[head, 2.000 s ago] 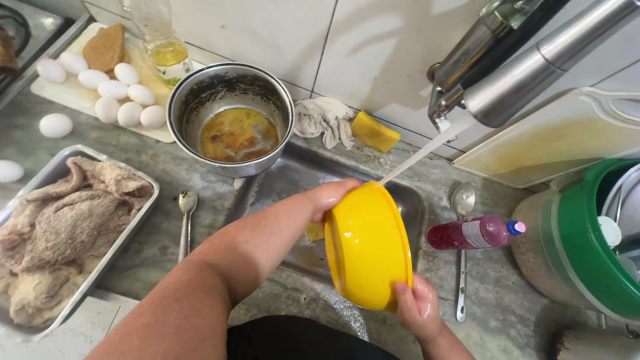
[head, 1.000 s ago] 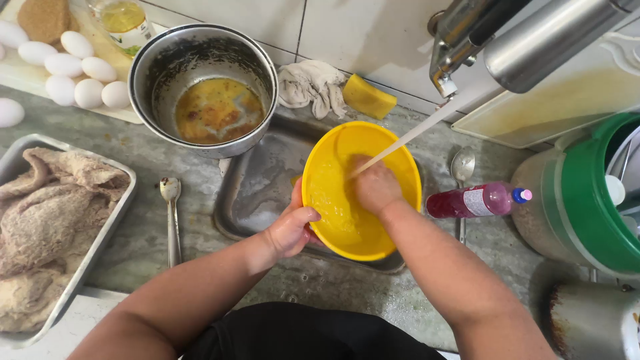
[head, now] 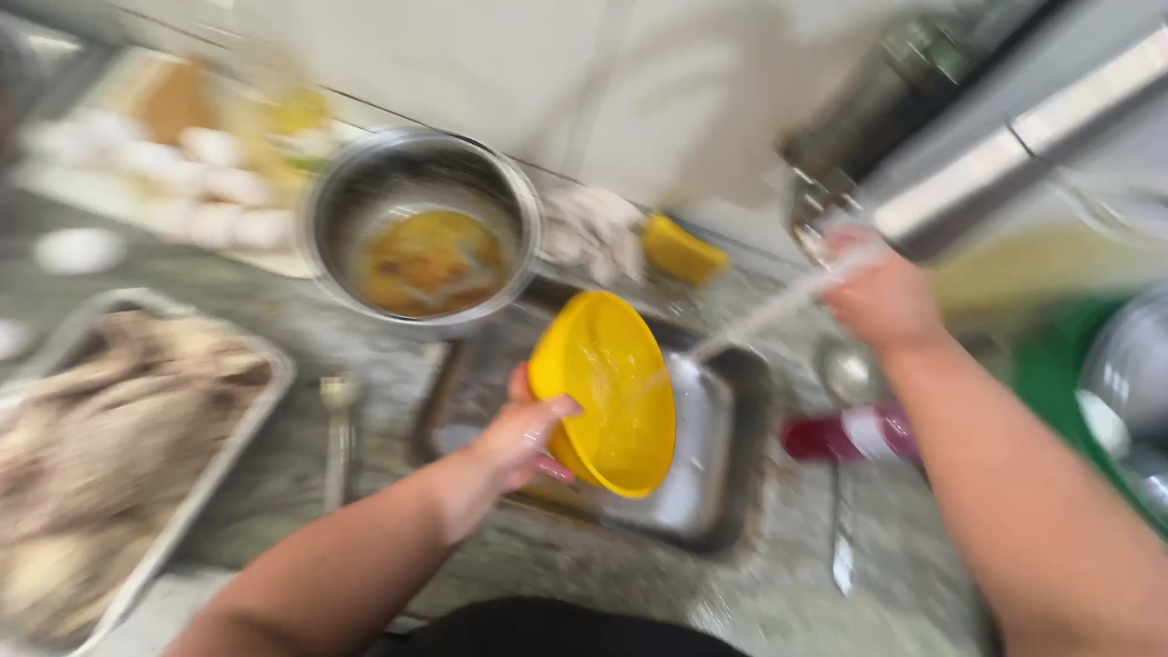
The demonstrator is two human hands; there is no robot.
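Note:
Tilted on its side, a yellow plastic bowl (head: 630, 401) is held at its left rim by my left hand (head: 529, 438), over the metal sink basin (head: 721, 465). My right hand (head: 871, 283) is up at the faucet (head: 817, 201), where blur hides how its fingers lie. A stream of water runs down leftward from the faucet toward the bowl. Left of the bowl stands a metal pot (head: 420, 228) with yellow-brown liquid and residue inside. A yellow sponge (head: 683, 249) and a crumpled white cloth (head: 593, 233) lie behind the basin.
A tray (head: 237, 438) of coated raw meat sits at left, near a spoon (head: 338, 438). Behind it are several eggs (head: 233, 187) and an oil bottle (head: 301, 119). At right are a bottle of red-pink liquid (head: 844, 433), another spoon (head: 841, 520) and a green-rimmed container (head: 1058, 392).
My right hand has left the inside of the bowl and moved up to the faucet. The bowl, still in my left hand, has tipped onto its side.

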